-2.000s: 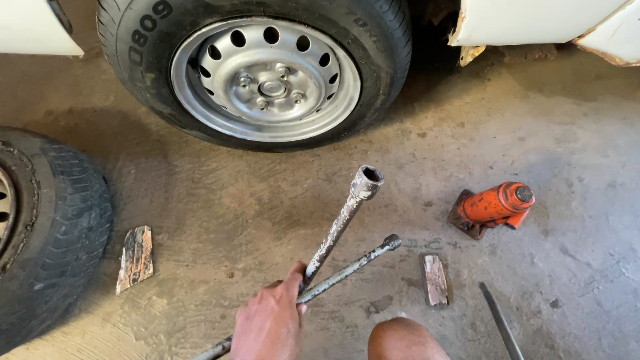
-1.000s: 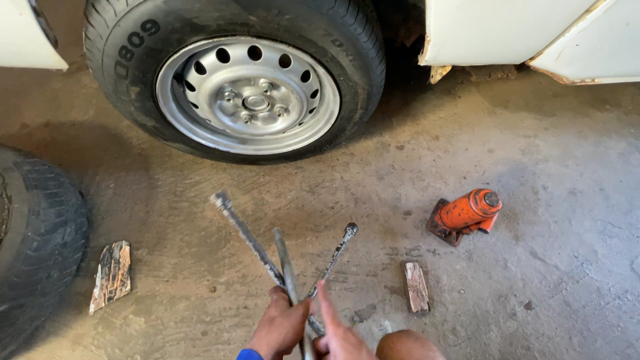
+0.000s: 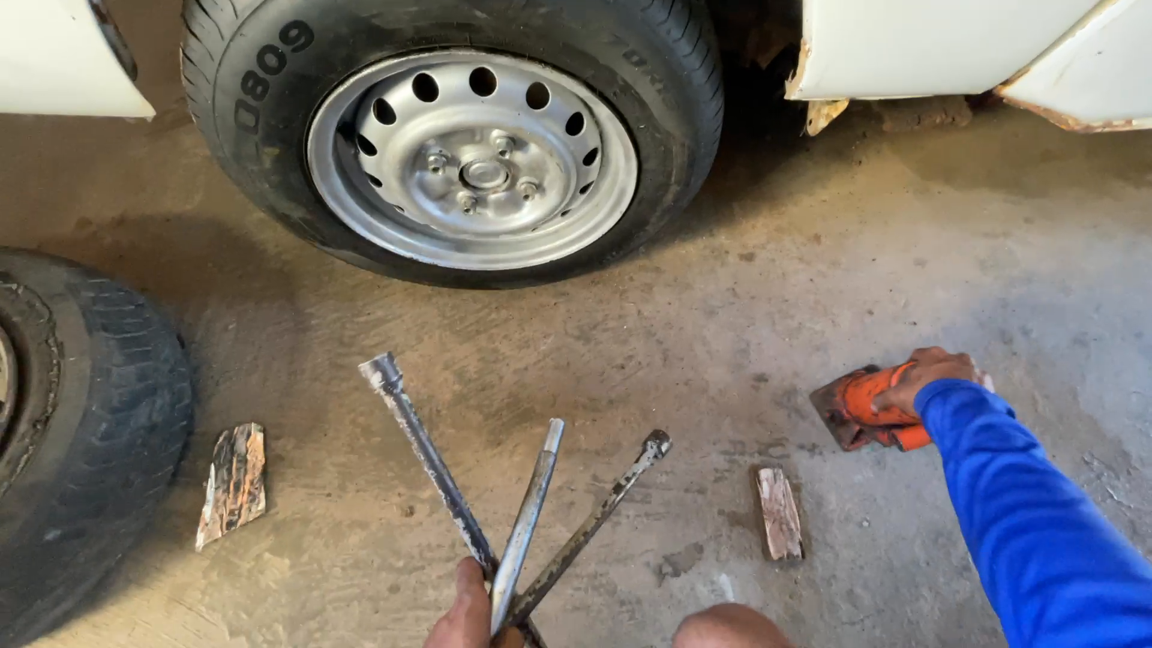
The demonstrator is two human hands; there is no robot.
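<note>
My left hand (image 3: pixel 463 612), cut by the bottom edge, grips a cross-shaped lug wrench (image 3: pixel 432 459) with worn paint and a plain metal bar (image 3: pixel 531 517) together. Their ends fan upward above the floor. My right hand (image 3: pixel 931 382), at the end of a blue sleeve, is closed round the upper part of an orange bottle jack (image 3: pixel 868 396), whose dark base plate shows at its left. Ahead, a mounted car wheel with a silver steel rim (image 3: pixel 481 247) and black tire (image 3: pixel 270 171) shows its lug nuts in place.
A loose tire (image 3: pixel 130 387) lies at the left. One wood piece (image 3: pixel 232 486) lies beside it, a smaller wood block (image 3: pixel 779 513) left of the jack. White body panels (image 3: pixel 900 45) with rusty edges overhang at the top. My knee (image 3: pixel 729 627) shows at the bottom.
My right hand has moved from the tools at the bottom middle to the jack and taken hold of it. The metal bar, on the floor at the lower right two seconds ago, is now in my left hand.
</note>
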